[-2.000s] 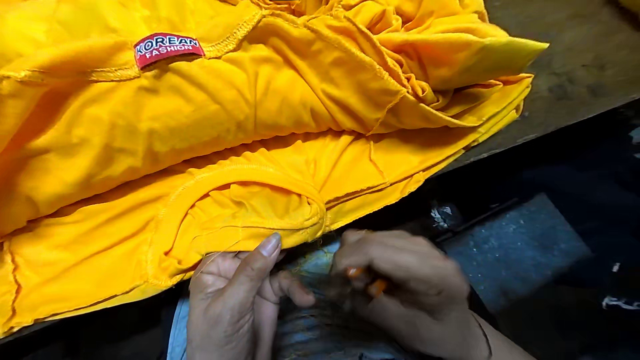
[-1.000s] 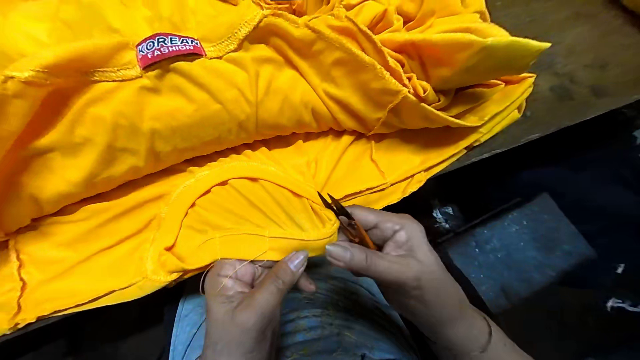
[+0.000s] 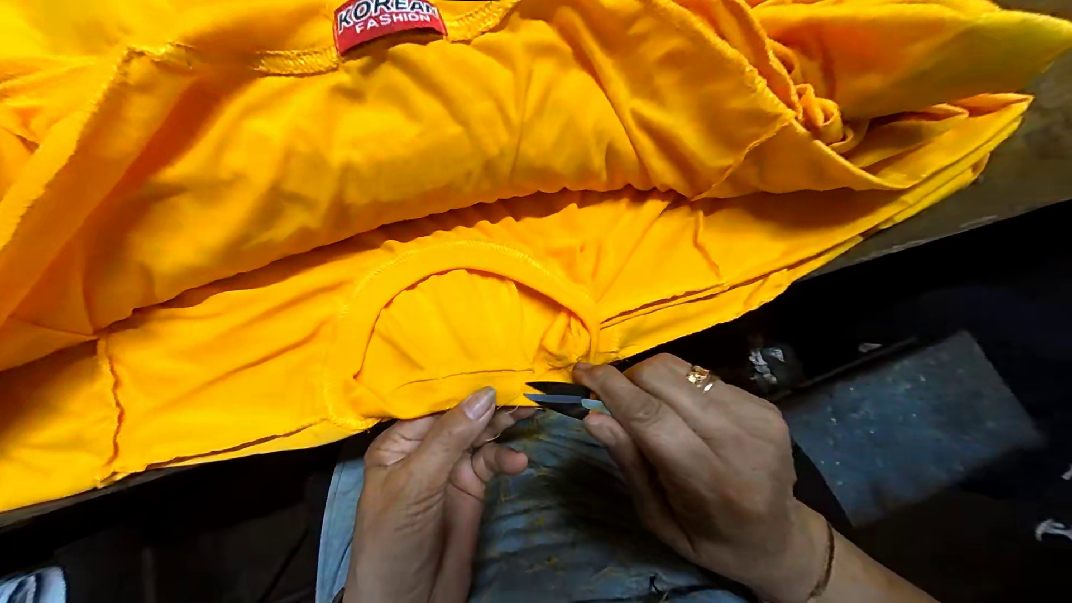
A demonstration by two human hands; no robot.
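A yellow knit garment (image 3: 469,151), bunched, with overlocked seams and a red label, fills the upper view. Its banded round neckline (image 3: 469,255) lies at the near edge. My left hand (image 3: 444,486) pinches the lower band between thumb and fingers, with loose thread by the fingertips. My right hand (image 3: 703,452), wearing a ring, holds small dark-bladed thread snips (image 3: 561,399); their tips point left at the band's edge, just right of my left fingertips. The snips' handle is mostly hidden in my right hand.
The garment lies on a dark worktable (image 3: 1005,176) whose near edge runs diagonally. Below it are my denim-covered lap (image 3: 544,519) and a grey-blue flat panel (image 3: 913,427) at the right. Blue-and-white cloth (image 3: 33,586) shows at the lower left corner.
The snips have turned in my right hand: their tips pointed up and away a second ago and point left now. The right-hand side of the neckline has bunched up.
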